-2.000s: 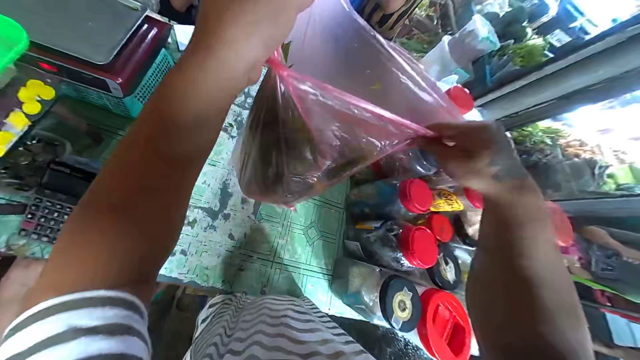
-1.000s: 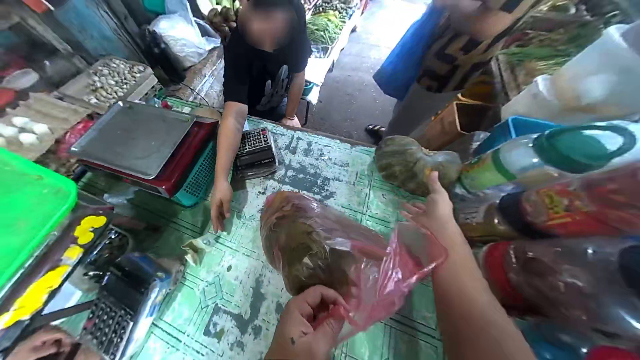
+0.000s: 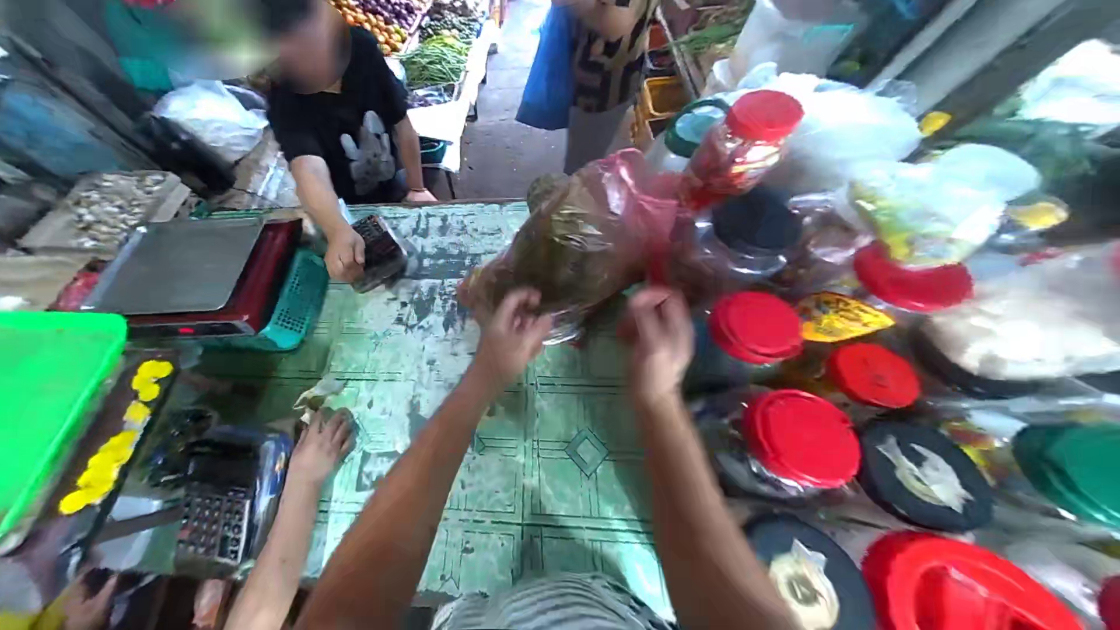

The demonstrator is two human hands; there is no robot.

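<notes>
A filled, translucent pink plastic bag [image 3: 569, 241] with something dark green-brown inside lies at the far side of the green patterned counter [image 3: 525, 472]. My left hand [image 3: 512, 332] is at the near left side of the bag, fingers partly spread and blurred; whether it grips the plastic is unclear. My right hand [image 3: 658, 332] has its fingers closed at the bag's gathered pink end, beside the jars. Behind the bag, part of a squash-like vegetable [image 3: 544, 188] shows.
Red-lidded jars [image 3: 801, 437] crowd the right side. A scale [image 3: 188, 271] in a teal basket, a green lid [image 3: 52, 411] and a calculator [image 3: 214, 525] stand left. A person across the counter touches another calculator [image 3: 381, 249]; another person's hand [image 3: 324, 446] rests near crumpled paper.
The filled bag, held up two seconds ago and on the mid counter one second ago, is now at the far right beside the jars. The hand of the person opposite has moved to the far calculator.
</notes>
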